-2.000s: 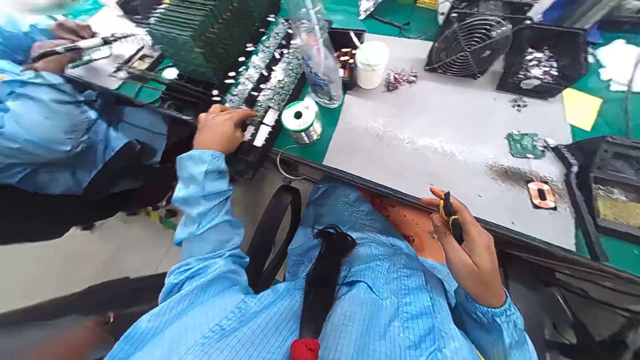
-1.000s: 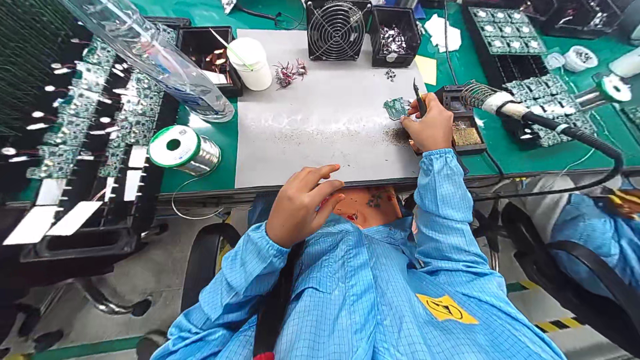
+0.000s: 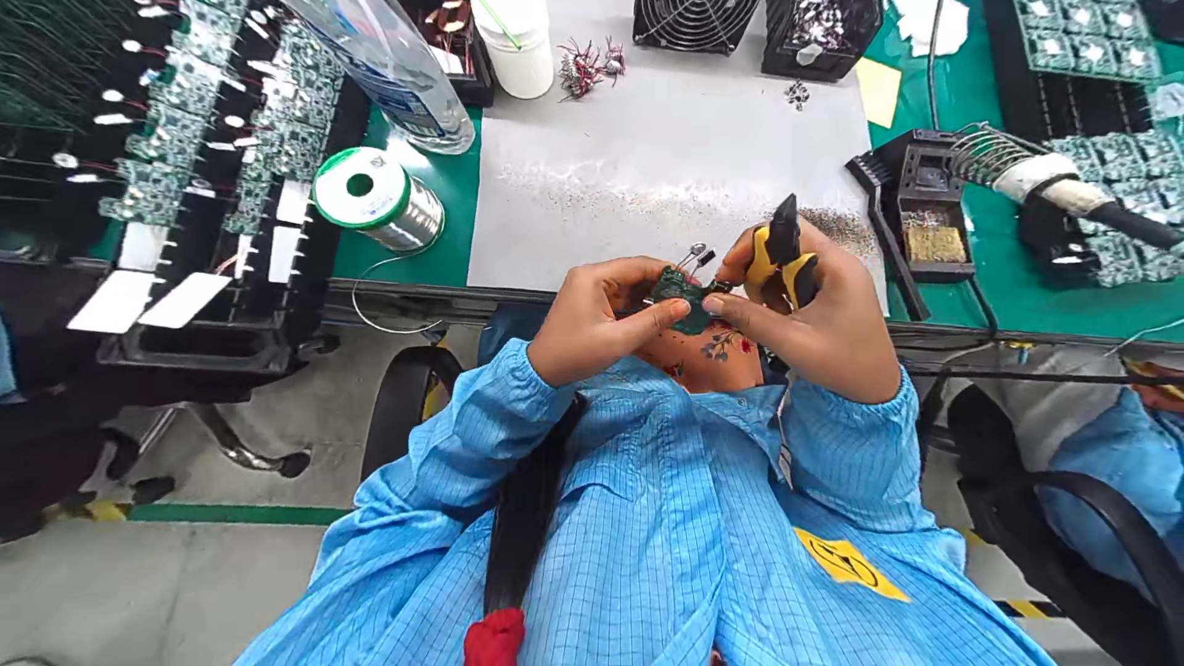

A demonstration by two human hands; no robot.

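Note:
A small green circuit board (image 3: 683,298) with thin leads and small components on top is held between both hands, just off the table's front edge. My left hand (image 3: 606,319) pinches its left side between thumb and fingers. On the right side, the thumb and a finger of my right hand (image 3: 814,319) grip the board. Yellow-and-black cutting pliers (image 3: 782,250) also rest in my right hand, their dark tip pointing up and away. Beyond the hands lies a grey work mat (image 3: 647,176) strewn with small clippings.
At left stand a solder wire spool (image 3: 379,199), a plastic bottle (image 3: 398,83), a white container (image 3: 518,55) and racks of boards (image 3: 166,148). Right of the mat are a soldering iron (image 3: 1045,180) and its stand (image 3: 930,203). A black fan (image 3: 694,18) and a parts bin (image 3: 819,37) sit at the back.
The green board lay on the mat under my right hand a second ago; now it is lifted to the front edge between both hands. My left hand has closed on it. The view has shifted.

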